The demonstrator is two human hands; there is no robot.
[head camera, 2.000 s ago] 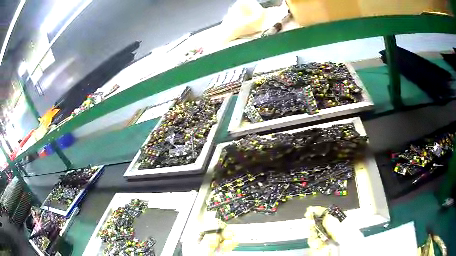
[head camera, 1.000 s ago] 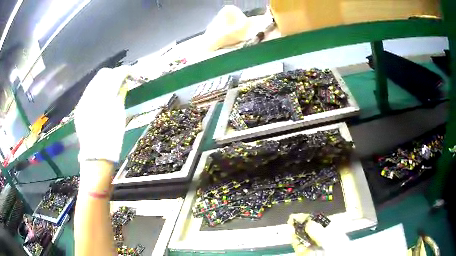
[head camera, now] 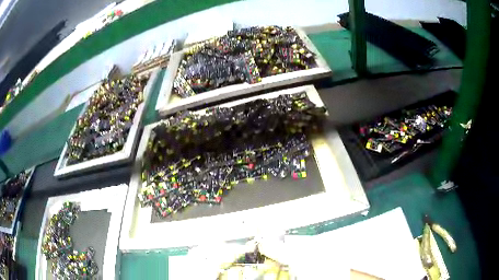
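Observation:
Both my gloved hands are low in the view, washed out against the white sheet (head camera: 372, 240) and partly cut off by the bottom edge. My left hand (head camera: 234, 269) and my right hand (head camera: 273, 267) are close together. Their fingers meet around a small dark circuit board strip (head camera: 251, 256), mostly hidden by the fingers. Just beyond, a white-framed tray (head camera: 350, 178) holds heaped board strips (head camera: 219, 169) with red, yellow and green blocks.
More white-framed trays with strips stand at the back (head camera: 323, 71), left (head camera: 63, 169) and near left (head camera: 117, 219). A black tray (head camera: 377, 164) with boards is at right, beside a green post (head camera: 468, 93). Side cutters with yellowish handles (head camera: 427, 251) lie at the sheet's right edge.
The view has swung right and down. My left hand has come from raised at the far left to beside my right hand over the sheet.

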